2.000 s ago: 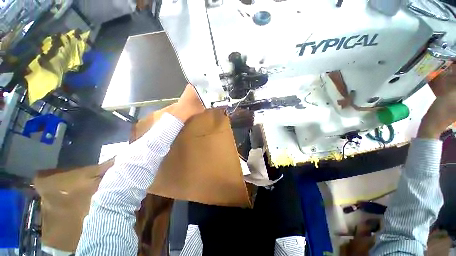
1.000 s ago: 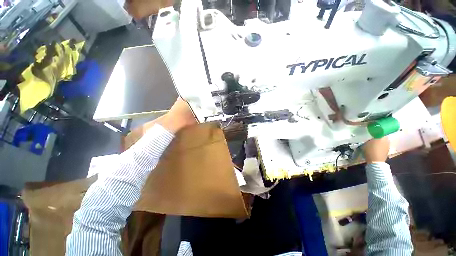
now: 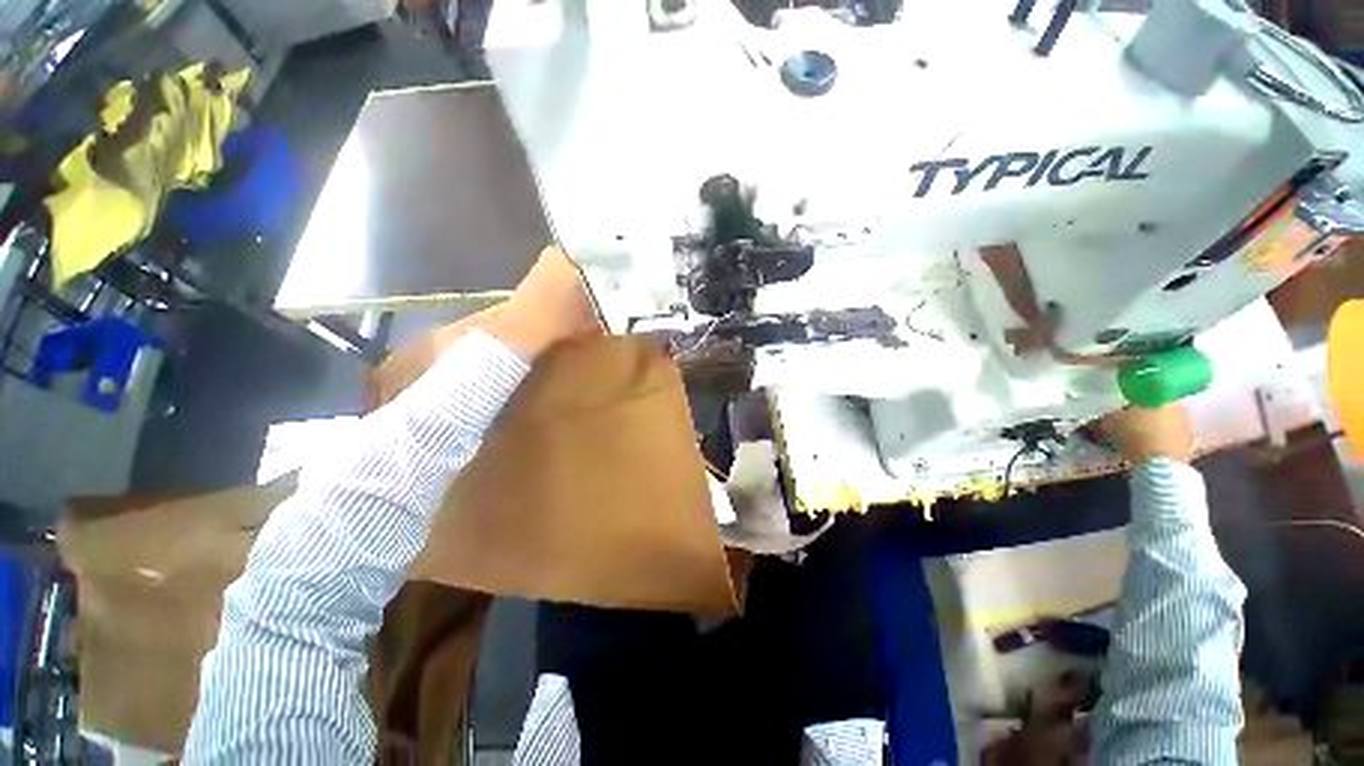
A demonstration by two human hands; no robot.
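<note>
The tan-brown bag body (image 3: 584,479) hangs from the needle area of the white sewing machine (image 3: 838,165), its upper edge at the dark presser foot area (image 3: 733,277). Pale lining (image 3: 759,501) shows at its right side. My left hand (image 3: 554,304) lies on the bag body's upper left part, beside the machine head; its fingertips are partly hidden behind the head. My right hand (image 3: 1149,431) is at the machine base, just below the green cap (image 3: 1165,376). Its fingers are mostly hidden, so I cannot tell if they hold anything.
More brown pieces (image 3: 157,629) lie at the lower left. A metal-topped side table (image 3: 434,195) stands beyond my left hand. The white machine table has a worn yellow rim (image 3: 898,506). A pale tray (image 3: 1032,576) with a dark tool is at the lower right. Yellow cloth (image 3: 135,165) is at the upper left.
My right hand has moved from the machine's far right side to the base near the green cap. My left hand stays on the bag body. The camera view has shifted slightly.
</note>
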